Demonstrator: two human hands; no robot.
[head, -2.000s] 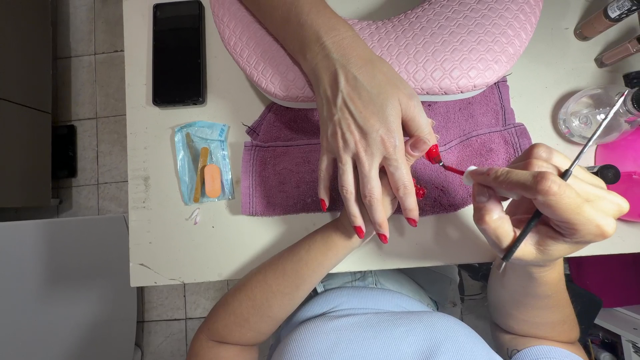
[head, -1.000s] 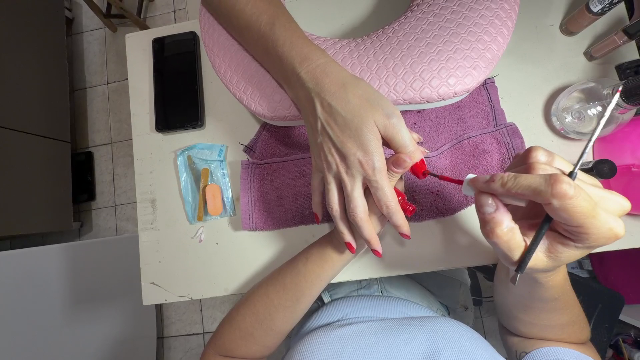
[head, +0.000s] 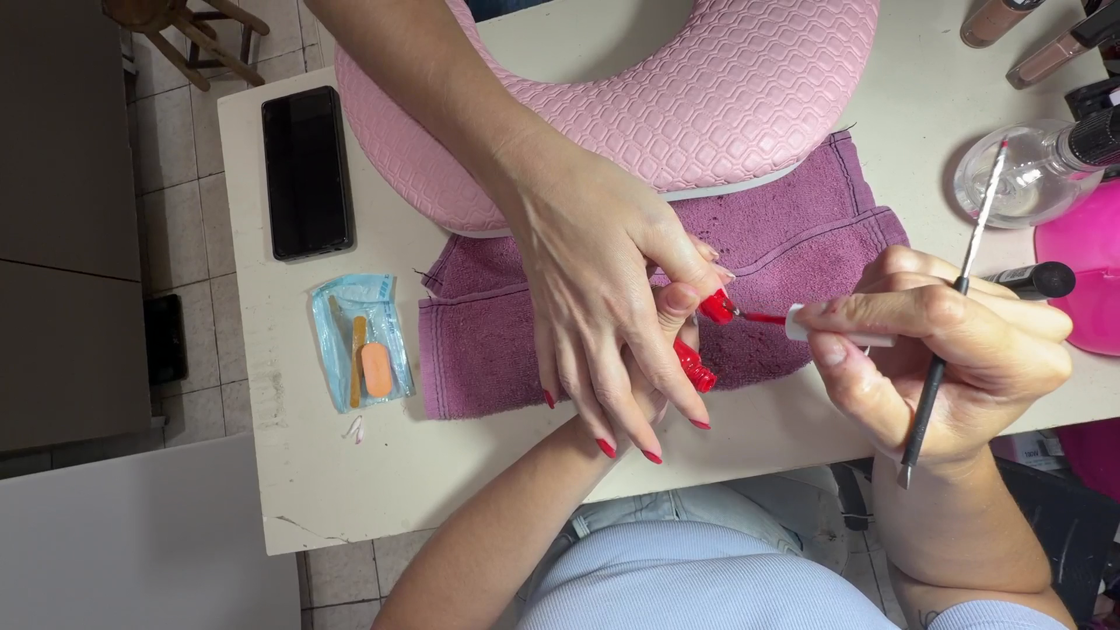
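Observation:
My right hand (head: 945, 341) pinches the white cap of a nail polish brush (head: 766, 318), its tip at the red thumbnail (head: 717, 306) of another person's hand (head: 595, 236). A cuticle tool with a dark handle (head: 924, 407) also lies between my right fingers, its metal blade pointing down. My left hand (head: 669, 319), mostly hidden under the other person's hand, supports it and holds an open red nail polish bottle (head: 696, 366). Beneath them a purple towel (head: 787, 236) is spread. The other person's visible fingernails are red.
A pink padded armrest (head: 744, 96) lies across the far side of the table. To the left are a black phone (head: 306, 175) and a blue-clear packet (head: 331, 350) with a wooden stick and an orange block. A clear bottle (head: 1015, 179), a pink container (head: 1094, 297) and cosmetic tubes (head: 1050, 57) stand right.
The view has shifted somewhat. The brush stays in my right hand near the other person's thumb, and the polish bottle shows more plainly beneath their hand than two seconds ago.

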